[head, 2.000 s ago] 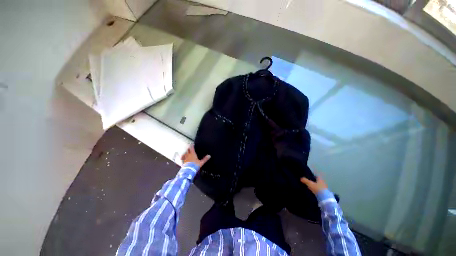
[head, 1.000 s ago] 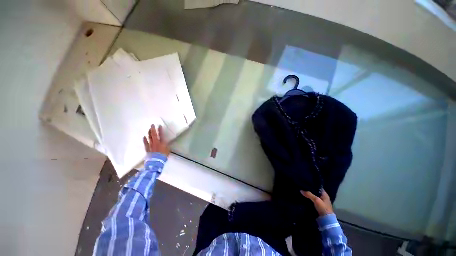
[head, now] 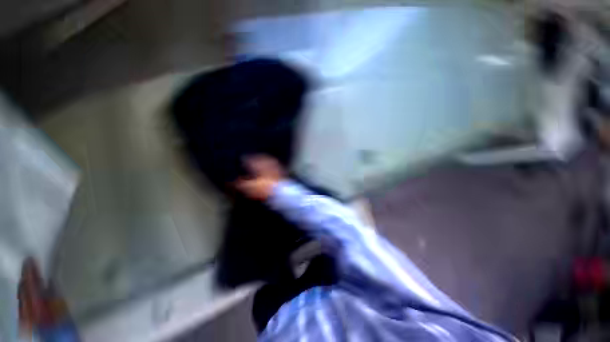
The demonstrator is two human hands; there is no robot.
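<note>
The black garment [head: 244, 107] lies on the glass-topped table in front of me, strongly blurred, its lower part hanging over the near edge. My right hand [head: 259, 177] is on the garment's middle; blur hides whether the fingers grip the cloth. My left hand [head: 39, 294] is at the lower left edge of the picture, small and blurred, near the pale sheets [head: 33, 180]. Whether it touches them cannot be told. The garment's hanger cannot be made out.
The glass tabletop [head: 415, 87] stretches to the right, with its white near edge [head: 160, 307] below. Grey floor [head: 468, 227] lies at the right, with a red item [head: 590, 272] and dark blurred shapes at the far right.
The view has swung to the right, so the garment and pale sheets stand further left. My left hand has shifted to the picture's left edge. My right hand remains at the garment.
</note>
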